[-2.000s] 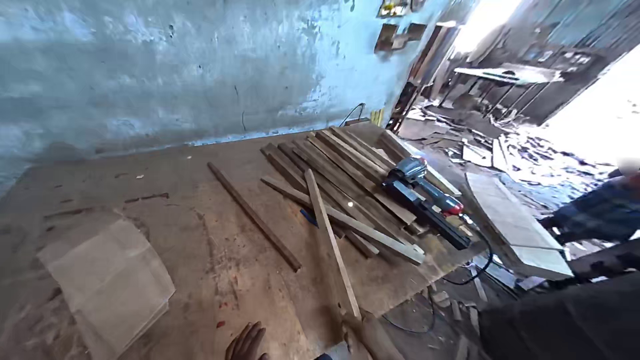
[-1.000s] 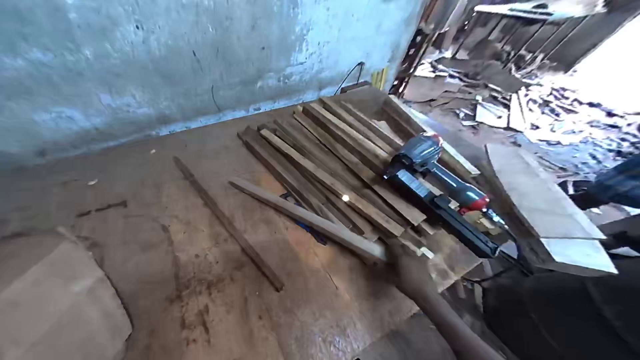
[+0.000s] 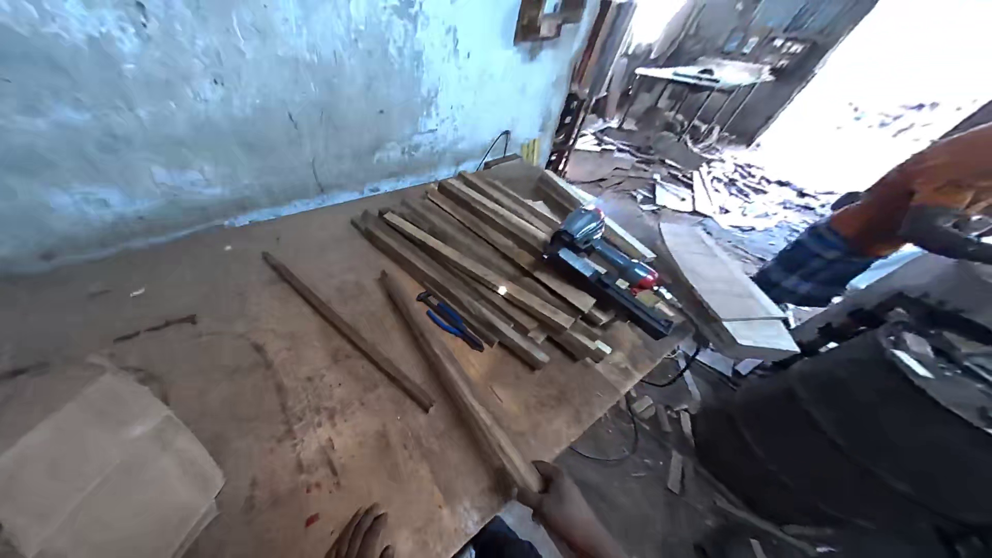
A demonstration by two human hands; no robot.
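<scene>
My right hand (image 3: 559,504) grips the near end of a wooden strip (image 3: 453,380), which slants away over the wooden tabletop (image 3: 310,457). My left hand (image 3: 361,535), partly cut off by the lower frame edge, rests at the table with fingers spread, holding nothing. Left of the held strip lies another strip (image 3: 349,333). Blue-handled pliers (image 3: 452,320) lie to its right, beside a row of several wooden strips (image 3: 496,271). A pneumatic nailer (image 3: 608,267) rests on the right end of that row.
A blue plastered wall (image 3: 232,101) backs the table. Brown sheets (image 3: 101,465) lie at left. Boards (image 3: 725,294) stand off the table's right edge, near a dark drum-like object (image 3: 814,434). Another person (image 3: 883,201) is at right. Wood scraps and a cable are on the floor.
The strip in my right hand has swung from across the row's near ends to a steeper slant, uncovering the pliers. My right hand has moved toward me. My left hand is back in view.
</scene>
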